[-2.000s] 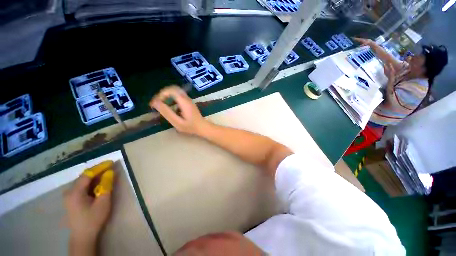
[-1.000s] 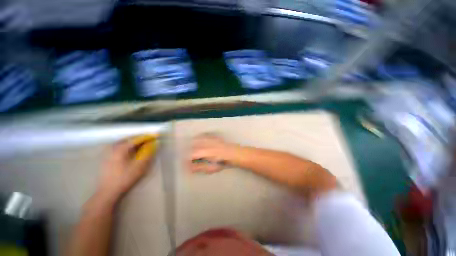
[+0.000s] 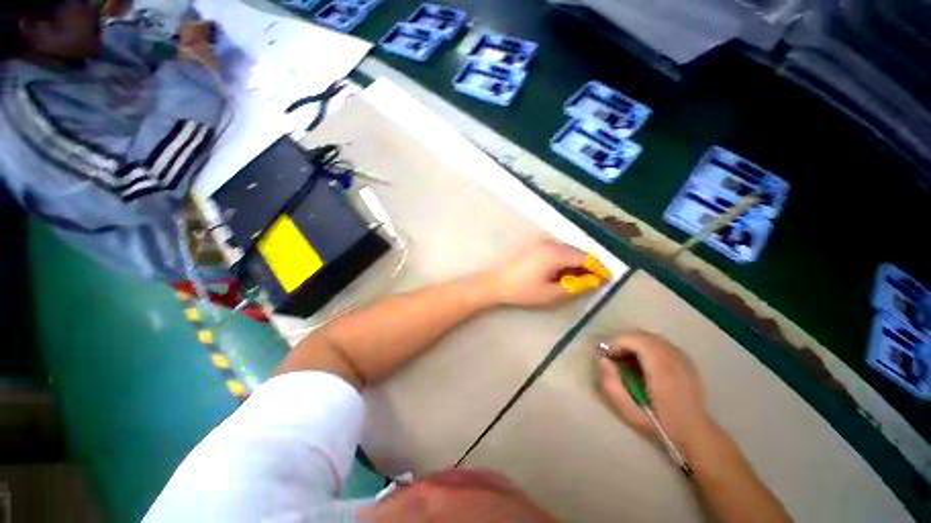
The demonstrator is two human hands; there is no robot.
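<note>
My left hand (image 3: 546,276) rests at the upper edge of the left mat, with yellow finger cots (image 3: 585,274) on its thumb and fingertips; no held object shows. My right hand (image 3: 658,383) is over the right mat, closed around a slim pen-type tool with a green grip (image 3: 633,384). The tool's pale shaft lies along the palm towards the wrist. Light-blue housings (image 3: 595,148) with dark parts inside stand in pairs on the dark belt beyond the rail. A thin pale strip (image 3: 720,222) crosses the rail's edge and overlaps one housing pair (image 3: 723,199).
A black box with a yellow label (image 3: 289,252) and cables sits at the left. Dark-handled pliers (image 3: 316,99) lie above it near white paper (image 3: 276,61). A person in a grey striped sleeve (image 3: 163,153) sits at the far left. The worn rail (image 3: 602,220) runs behind the beige mats.
The view has swung left, bringing the black box and the neighbouring person into view. My right hand has come back from the rail to over the mat. My left hand remains near the mat's edge.
</note>
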